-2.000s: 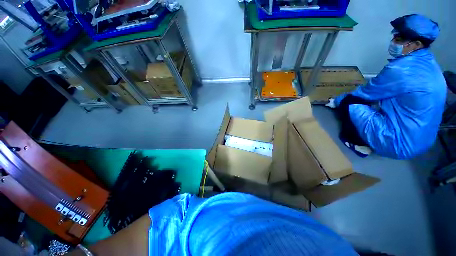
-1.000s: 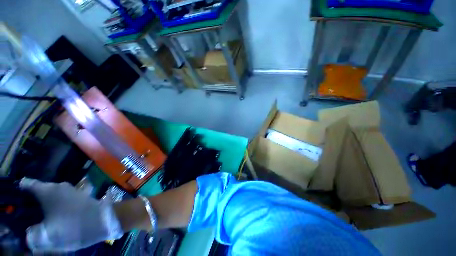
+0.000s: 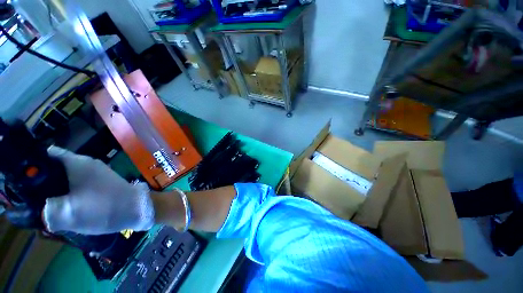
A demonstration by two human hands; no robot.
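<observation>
My right hand [image 3: 100, 194], in a white glove with a pale band at the wrist, grips a thick black electric screwdriver [image 3: 28, 166] with an orange button at the left edge. The screwdriver's tip cannot be made out. The black slotted fixture [image 3: 155, 266] lies on the green mat below my wrist, cut off by the bottom edge, with small pale pieces on it. A dark parts tray [image 3: 103, 264] is beside it, mostly hidden by my hand. My left hand is not in view.
A loose pile of black finned parts [image 3: 226, 166] lies right of the red-orange board [image 3: 135, 126] with its clear strip. Open cardboard boxes [image 3: 338, 171] stand beyond the bench end. A blurred cart [image 3: 453, 68] is at upper right, and a person's dark-clothed legs [image 3: 487, 200] at the right edge.
The view has swung left, bringing the fixture into sight. My right hand has come into view with the screwdriver. The cart has appeared; the crouching person is now mostly out of frame.
</observation>
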